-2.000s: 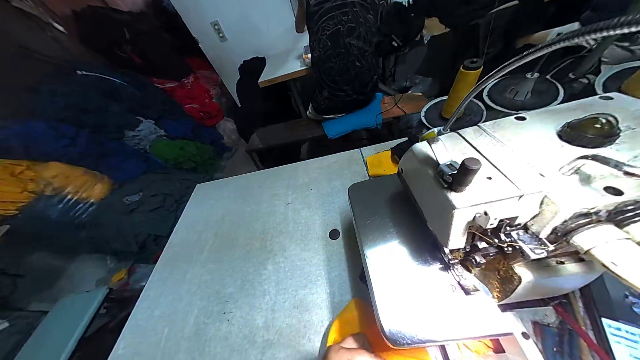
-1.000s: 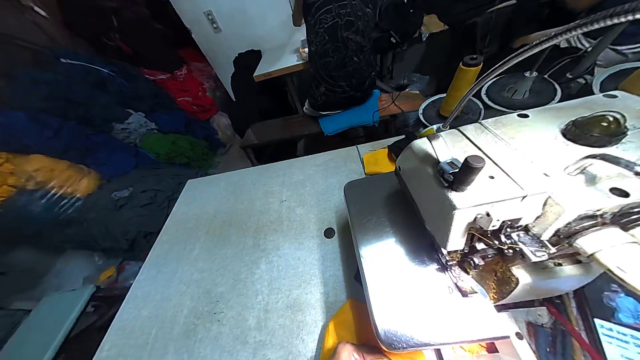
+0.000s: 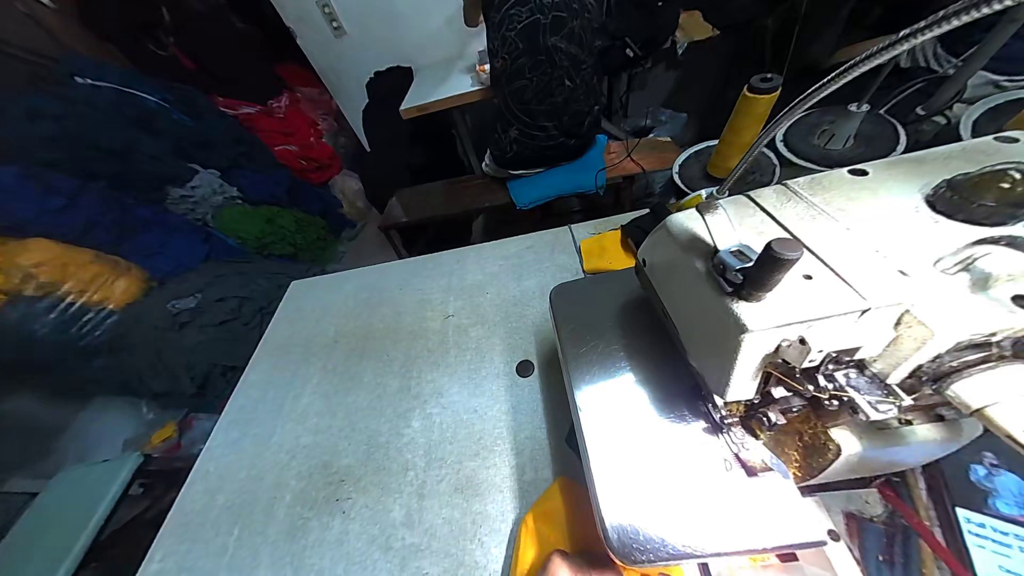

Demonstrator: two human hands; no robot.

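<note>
At the bottom edge, only a small part of my left hand (image 3: pixel 572 565) shows, resting against a piece of yellow fabric (image 3: pixel 552 528). The fabric lies at the lower left edge of the polished metal plate (image 3: pixel 612 400) of an overlock sewing machine (image 3: pixel 720 296), and some yellow shows below the plate's front edge. Most of the fingers are out of frame, so their grip cannot be made out. The presser foot area (image 3: pixel 740 416) is right of the plate with no fabric visible at it. My right hand is not in view.
The pale worktable (image 3: pixel 384 400) stretches left of the machine. A yellow fabric piece (image 3: pixel 606 252) lies behind the plate. Beyond are a yellow thread cone (image 3: pixel 744 128), a wooden bench (image 3: pixel 448 200) with blue cloth (image 3: pixel 556 180), and a person in dark patterned clothing (image 3: pixel 544 80). Garment heaps (image 3: pixel 200 320) lie left.
Slightly less of my left hand shows at the bottom edge than two seconds ago. The yellow fabric stays beside the metal plate.
</note>
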